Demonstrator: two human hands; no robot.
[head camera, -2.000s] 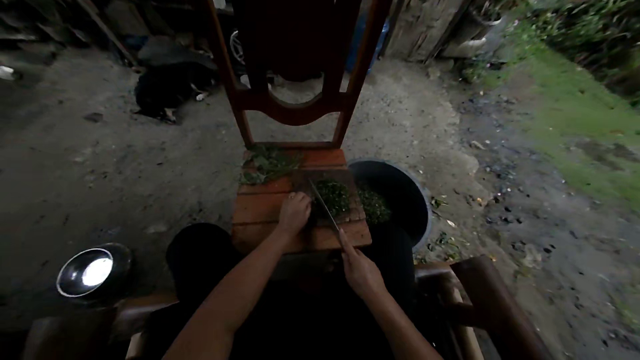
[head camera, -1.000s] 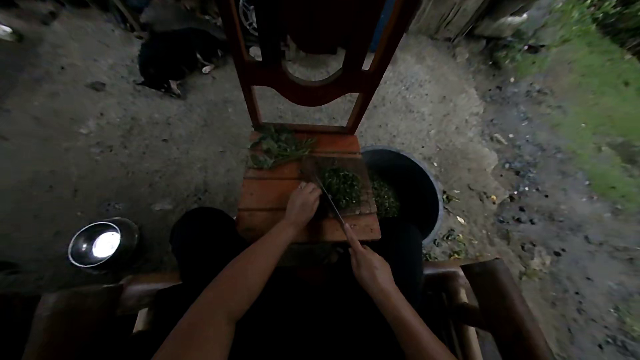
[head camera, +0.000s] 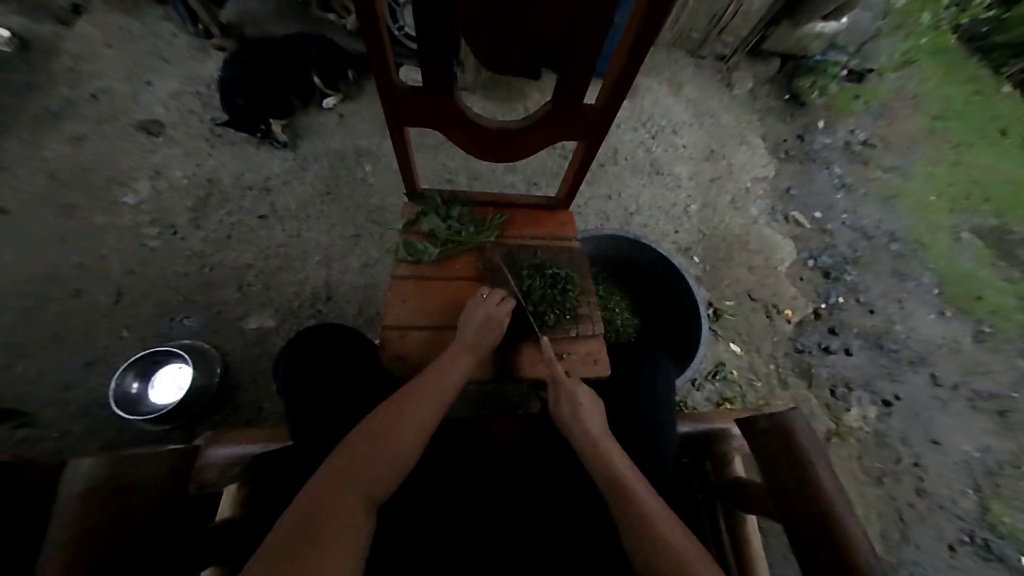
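My right hand (head camera: 573, 402) is closed around the handle of a long knife (head camera: 521, 298), whose blade slants up and left over a dark wooden chopping board (head camera: 590, 318). My left hand (head camera: 485, 318) rests at the board's left side, close to the blade, with its fingers curled; whether it holds any greens under them is hidden. A heap of chopped green leaves (head camera: 550, 293) lies right of the blade. Uncut leafy stems (head camera: 445, 227) lie at the back left of the wooden chair seat (head camera: 416, 302) that bears the board.
A large dark tub (head camera: 670, 280) with chopped greens (head camera: 614, 310) stands against the seat's right side. The chair's carved back (head camera: 502, 128) rises beyond the board. A shiny metal bowl (head camera: 152, 384) is on the ground at left, and a black dog (head camera: 280, 80) lies at the upper left.
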